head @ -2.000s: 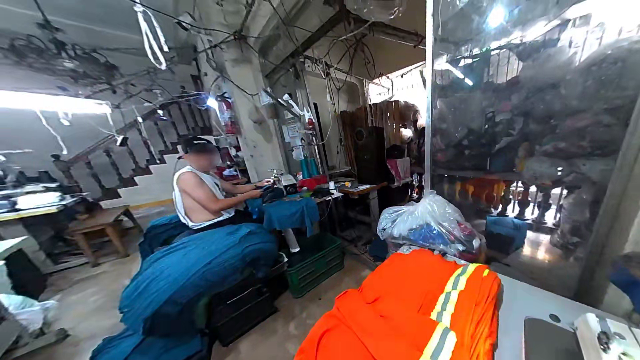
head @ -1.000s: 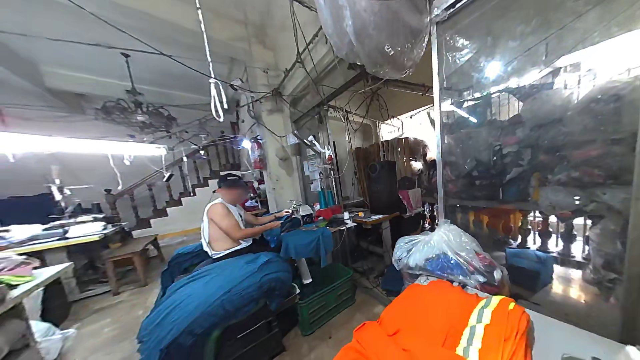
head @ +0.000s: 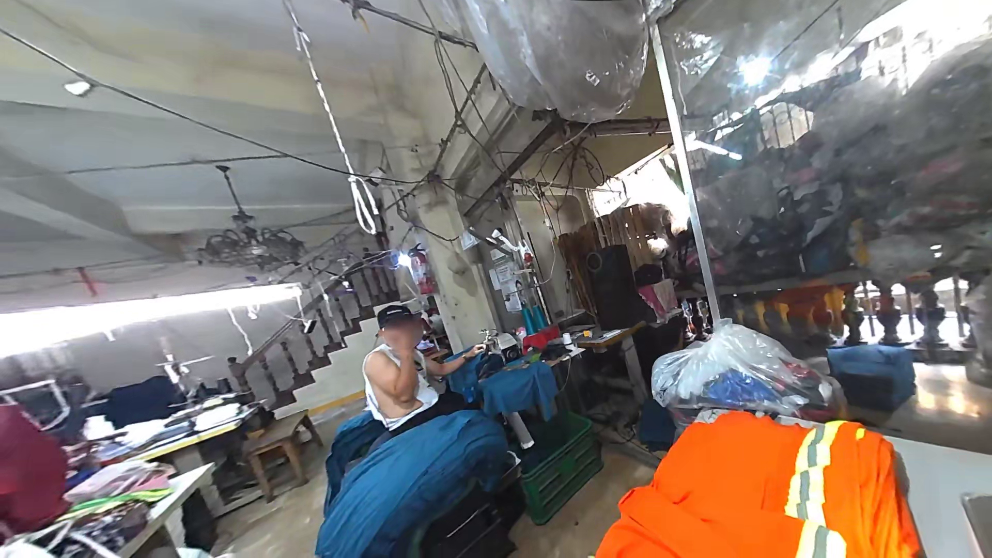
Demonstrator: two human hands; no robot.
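Neither my left hand nor my right hand shows in the head view. Closest to me, at the lower right, a bright orange garment with yellow and silver reflective strips (head: 697, 473) lies heaped on a pale worktable (head: 945, 480). Just behind it rests a clear plastic bag of coloured cloth (head: 728, 372). Further off, left of centre, a co-worker in a white sleeveless top and dark cap (head: 395, 387) sits at a sewing machine (head: 505, 341), one hand raised to the face and the other arm reaching toward the machine.
Blue fabric (head: 426, 480) is heaped beside the co-worker, near a green plastic crate (head: 562, 469). A wooden stool (head: 279, 446) and a cloth-covered table (head: 182, 496) stand at left. A clear plastic sheet (head: 821, 170) spans the right; a large plastic bag (head: 558, 58) hangs overhead.
The view has turned upward and to the left. The co-worker has raised one hand from near the sewing machine to the face.
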